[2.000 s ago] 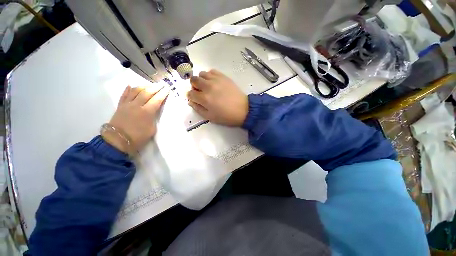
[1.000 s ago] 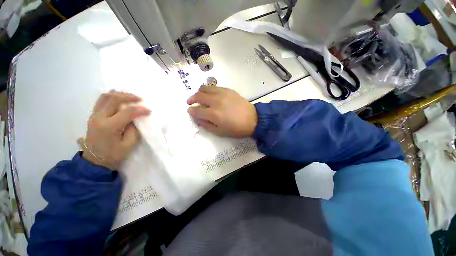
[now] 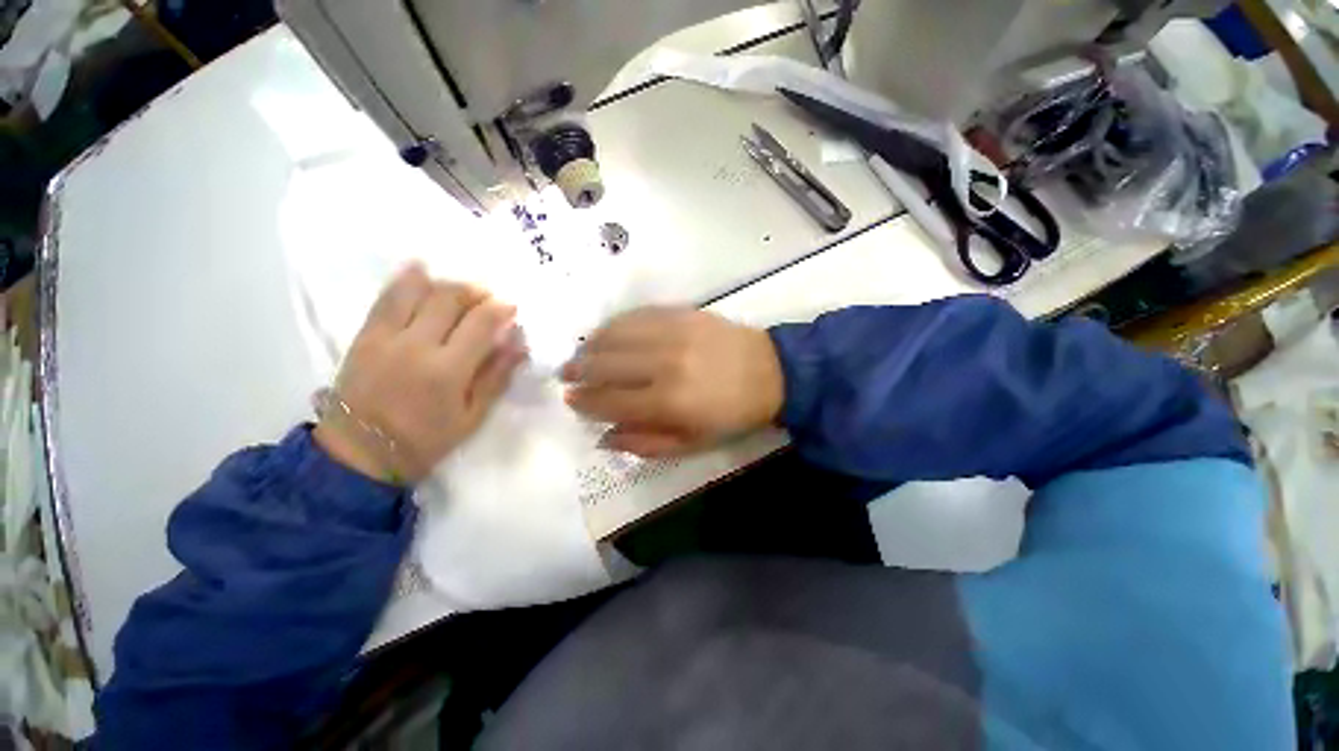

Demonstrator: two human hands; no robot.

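The white fabric piece (image 3: 507, 514) lies on the white table in front of the sewing machine (image 3: 441, 74) and hangs a little over the front edge. My left hand (image 3: 426, 367) rests on the fabric, fingers bent, its fingertips on the cloth. My right hand (image 3: 676, 379) is at the fabric's right edge, slightly blurred, thumb below the fingers. Both hands are nearer to me than the presser foot and needle (image 3: 532, 228). The fabric's edges are washed out by the lamp, and I cannot tell whether either hand pinches it.
Thread snips (image 3: 795, 179) and black-handled shears (image 3: 940, 191) lie right of the machine head, with a white strip (image 3: 764, 74) draped over the shears. A clear plastic bag (image 3: 1131, 169) of dark parts is at the far right. A printed ruler (image 3: 632, 473) runs along the front edge.
Since one second ago, my left hand has moved right, closer to my right hand. My right hand has shifted down, away from the needle. The fabric now lies flatter.
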